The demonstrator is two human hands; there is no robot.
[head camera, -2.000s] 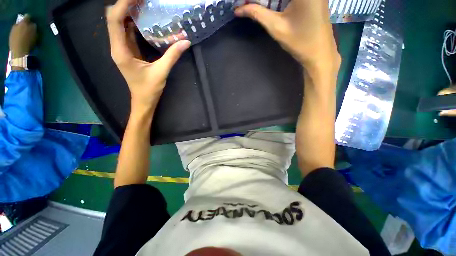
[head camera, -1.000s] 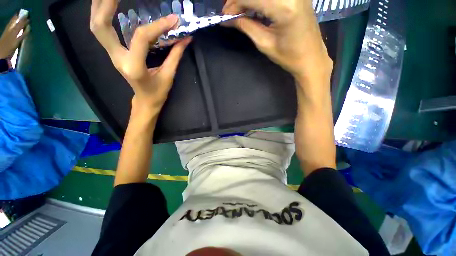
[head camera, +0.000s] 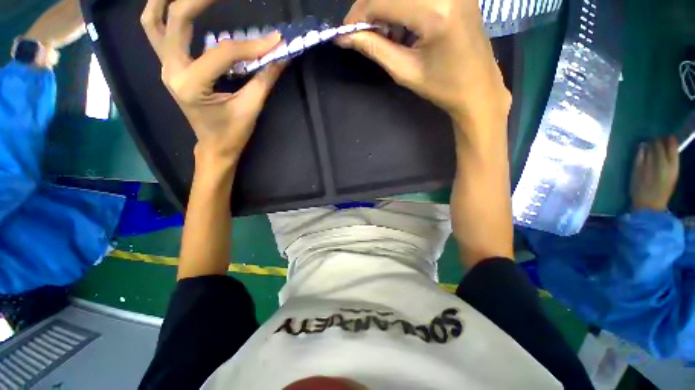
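A shiny clear-silver carrier strip [head camera: 309, 39] with a row of oval pieces or gaps is stretched between my hands above the black foam-lined tray [head camera: 320, 145]. It is seen nearly edge-on. My left hand [head camera: 221, 80] pinches its left part between thumb and forefinger. My right hand [head camera: 427, 57] pinches its right part, with fingers curled over it. Whether a loose piece is between my right fingertips cannot be told.
A second shiny strip [head camera: 568, 137] lies on the green bench at right, with another banded strip [head camera: 522, 14] behind my right hand. People in blue sleeves [head camera: 23, 129] work at left and right [head camera: 648, 259]. A thin white cable [head camera: 688, 80] lies far right.
The strip has tilted from showing its broad face to nearly edge-on, and its visible part is narrower. My right hand has come down and left slightly. The neighbours' hands have moved.
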